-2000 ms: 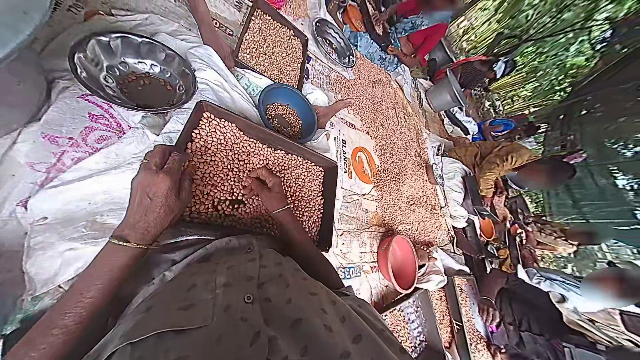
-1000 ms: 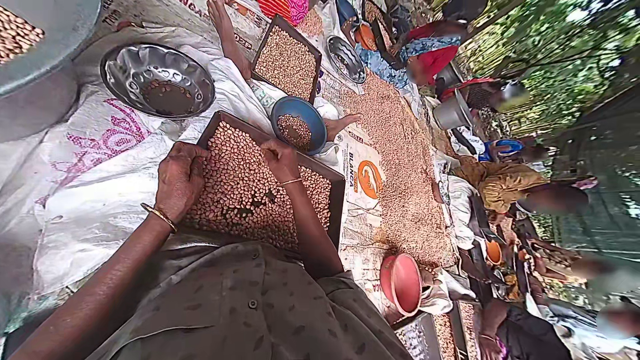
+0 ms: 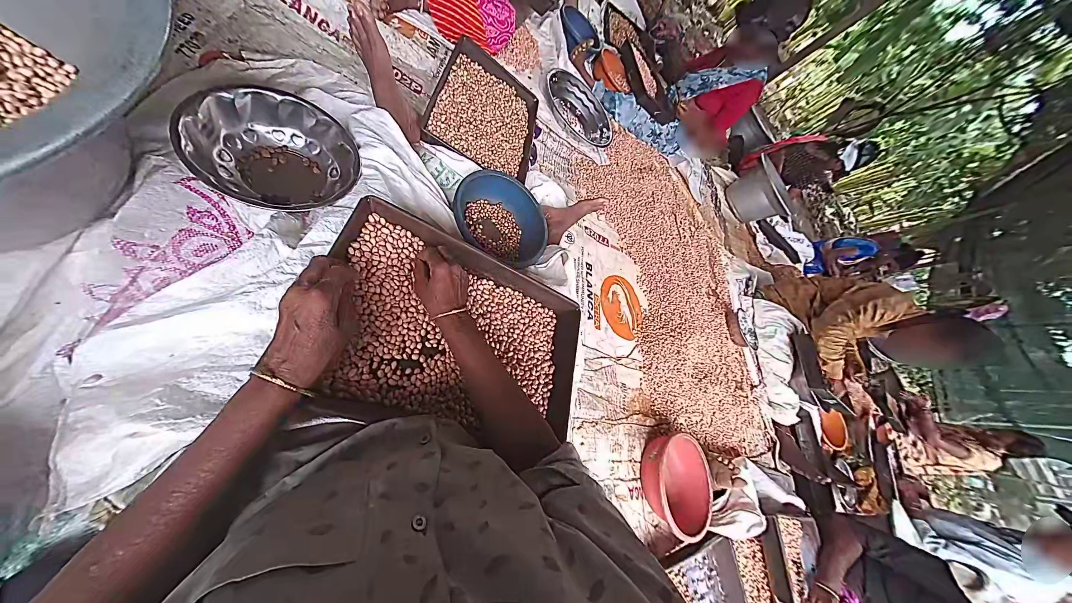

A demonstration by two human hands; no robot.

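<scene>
A dark rectangular tray (image 3: 568,335) full of small tan nuts or beans (image 3: 519,322) rests at my lap, its dark bottom showing in a patch near the middle. My left hand (image 3: 316,322) is at the tray's left side with its fingers curled; whether it grips the rim or some nuts is hidden. Over the upper middle of the tray, my right hand (image 3: 440,282) touches the nuts with bent fingers, their tips hidden. Just beyond the far rim stands a blue bowl (image 3: 526,209) with some nuts inside. A shiny metal basin (image 3: 342,151), holding a few nuts, lies at upper left.
A large metal basin (image 3: 126,100) is at the far left. White woven sacks (image 3: 184,335) lie under the things. Beyond are a second tray (image 3: 435,100), spread nuts (image 3: 678,293), a pink bucket (image 3: 708,490) and a bare foot (image 3: 574,216). Several people sit at the right and top.
My right hand has moved from the lower middle of the tray to its far part. My left hand stays at the tray's left side. The view has shifted, bringing in the large basin.
</scene>
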